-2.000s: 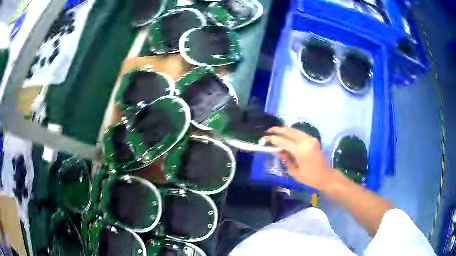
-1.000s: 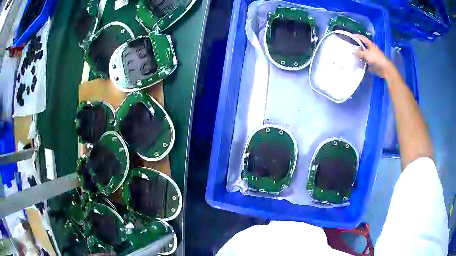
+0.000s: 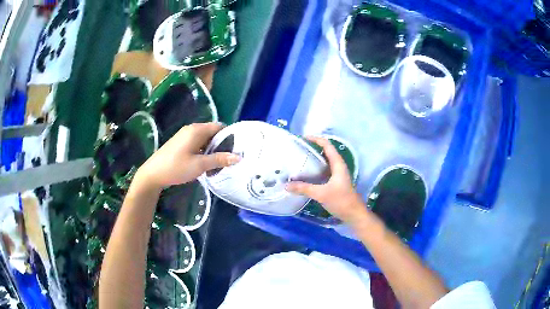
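My left hand (image 3: pixel 178 158) and my right hand (image 3: pixel 331 181) hold a white rounded cover (image 3: pixel 262 160) from both sides, above the near left edge of the blue crate (image 3: pixel 289 78). The cover has a dark opening near my left hand and a round recess with small holes near my right thumb. Its underside is hidden. Another white rounded piece (image 3: pixel 427 95) with a dark opening is in the crate, overlapping a green housing (image 3: pixel 443 45). Another green housing (image 3: pixel 372 42) lies at the crate's far left; one more (image 3: pixel 398 199) lies near right.
Several green housings lie on the bench at left; one (image 3: pixel 196 37) has a grey panel and white rim. Small black parts (image 3: pixel 55 42) lie on a white sheet at far left. A grey bar (image 3: pixel 48 174) crosses the left side. Other blue crates stand at right.
My left hand has come into view. My right hand has moved from the crate's far right towards me, and both hands now hold a white cover. A white piece with a dark opening shows at the far right.
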